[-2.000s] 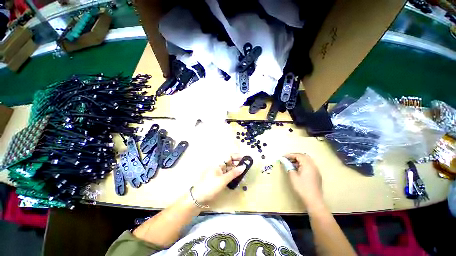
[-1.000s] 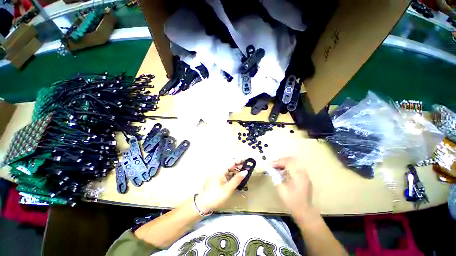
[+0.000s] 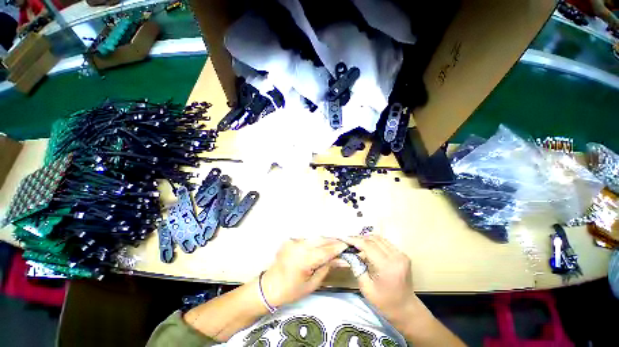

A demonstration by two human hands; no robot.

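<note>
My left hand and my right hand meet near the table's front edge. The dark plastic housing is mostly hidden between their fingers; only a small dark part shows. My left hand holds it. My right fingers, with a white wrap on a fingertip, press against it. Tiny black pieces lie scattered on the tan tabletop beyond my hands. A few small pale bits lie just past my fingers. A group of dark housings lies to the left.
An open carton with white packing sheets and more housings stands at the back. A heap of black cables is at the left. A clear bag and a dark-blue hand tool are at the right.
My right hand has moved left and met my left hand. Both are now closer to my body, and the housing, earlier visible in my left hand, is mostly covered by fingers.
</note>
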